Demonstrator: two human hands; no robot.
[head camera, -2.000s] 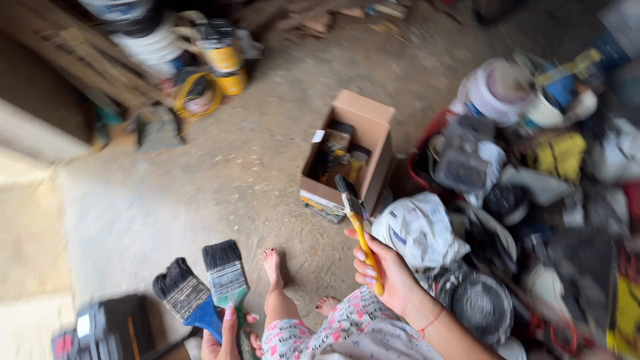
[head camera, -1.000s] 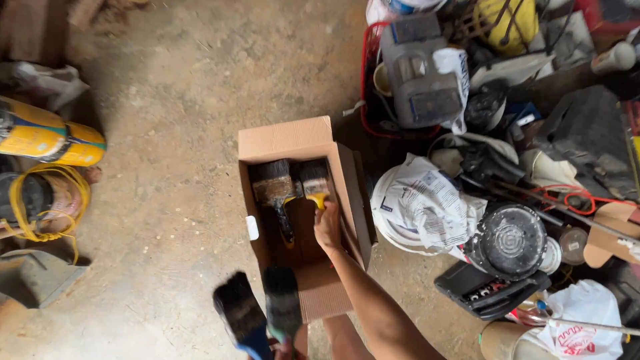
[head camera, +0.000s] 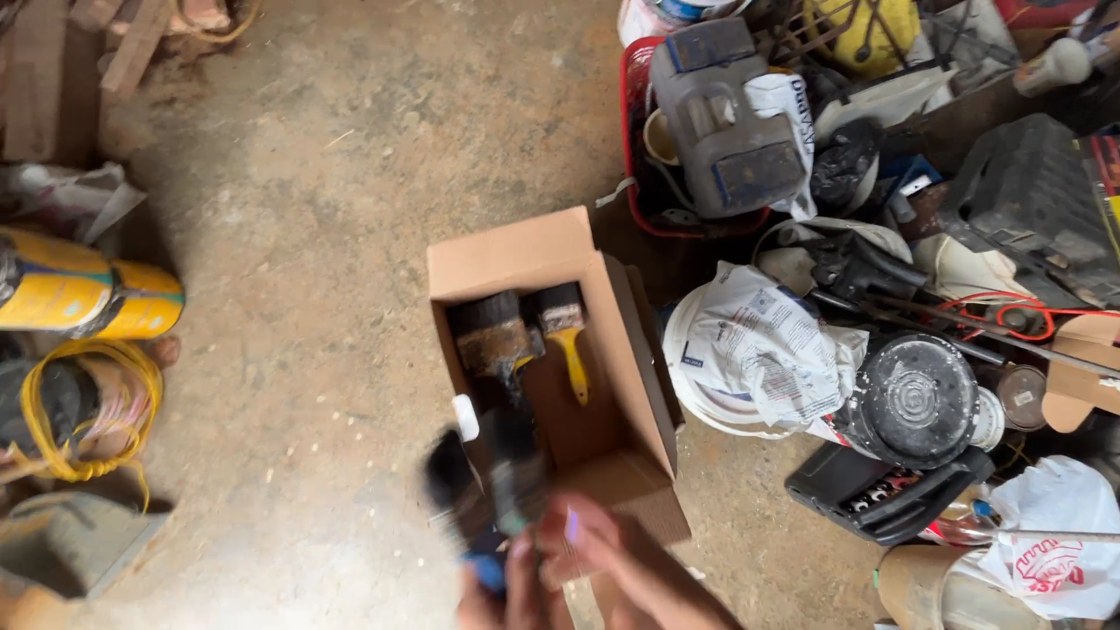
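Observation:
An open cardboard box (head camera: 612, 350) sits on the concrete floor. Inside, at its far end, lie a paintbrush with a yellow handle (head camera: 573, 363) and a wide, stained paintbrush (head camera: 492, 337). My left hand (head camera: 503, 586) holds a blue-handled paintbrush (head camera: 486, 569) and a green-handled paintbrush (head camera: 512, 494), bristles up, over the box's near left side; both are blurred. My right hand (head camera: 595, 538) is beside them at the green-handled brush, its fingertips blurred, so whether it grips the handle does not show.
Right of the box stand a white bucket (head camera: 687, 367) topped with a crumpled bag, a black-lidded bucket (head camera: 914, 398), an open black case (head camera: 884, 494) and a red basket (head camera: 634, 131) holding a grey case (head camera: 731, 118). Yellow containers (head camera: 87, 284) and coiled yellow cord (head camera: 92, 411) are at left.
The yellow-handled brush, in my right hand earlier, now lies released in the box. My right hand has moved back to the brushes at my left hand, and those have moved over the box's near left side.

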